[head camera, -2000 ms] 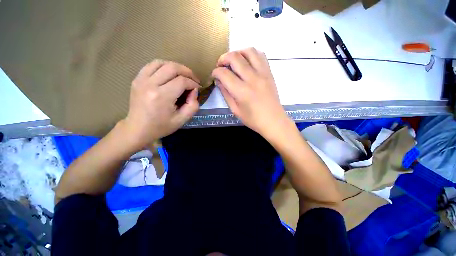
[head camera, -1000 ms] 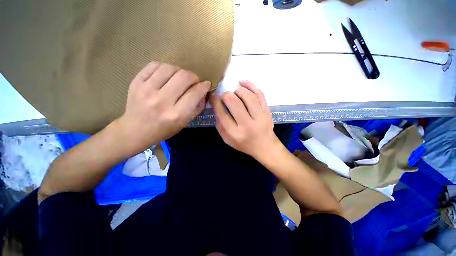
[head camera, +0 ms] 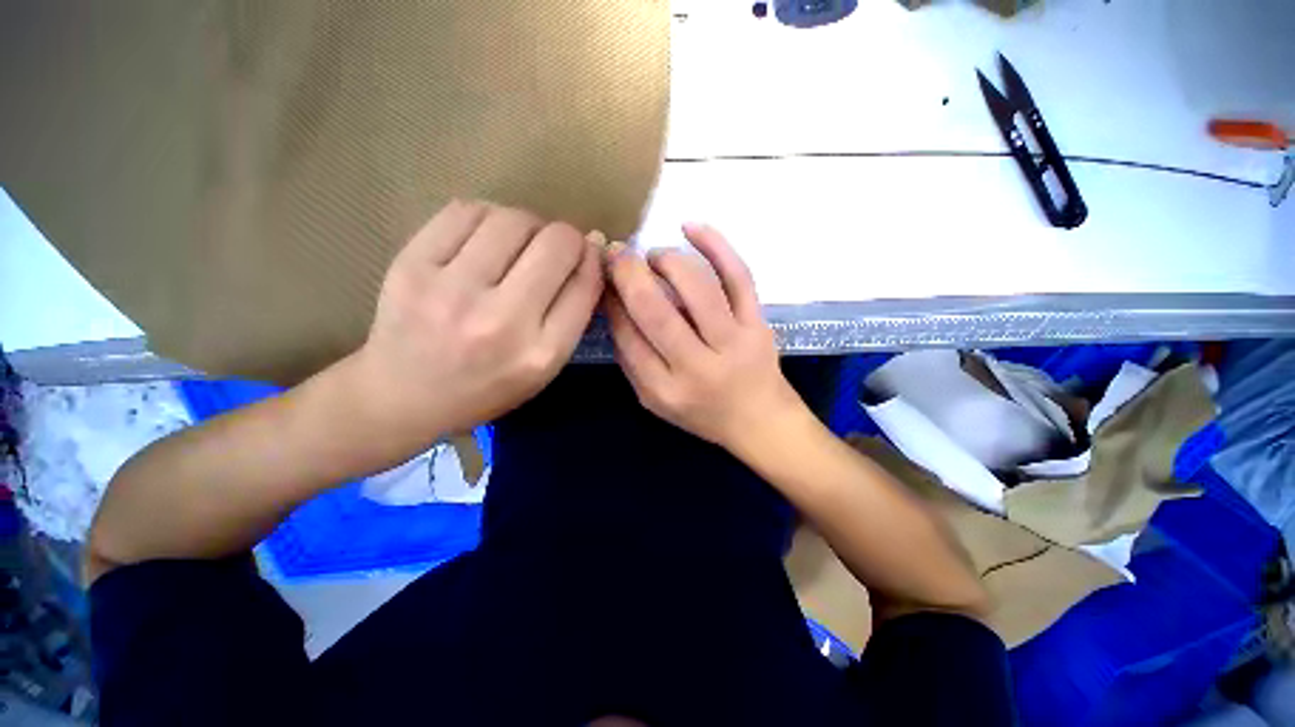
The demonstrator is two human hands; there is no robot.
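Observation:
A large tan ribbed panel [head camera: 426, 114] with a curved right edge lies on the white table at the left and hangs slightly over the front edge. My left hand [head camera: 490, 305] pinches the panel's edge at its lower right corner. My right hand [head camera: 696, 327] meets it there, thumb and index fingertips closed at the same edge, its other fingers loosely bent. The fingers hide most of the pinched bit. Black thread snips [head camera: 1031, 142] lie on the table to the right.
A grey ruler strip [head camera: 909, 324] runs along the front edge. An orange-handled tool [head camera: 1247, 135] lies at the far right. A dark line crosses the table below the snips' blades. Tan and white cut pieces [head camera: 1108, 455] heap at lap right. Blue bins [head camera: 376, 533] are below the table.
Since the earliest frame both hands have moved slightly lower and closer together at the panel's edge. The view has shifted, so the snips and orange tool appear farther right.

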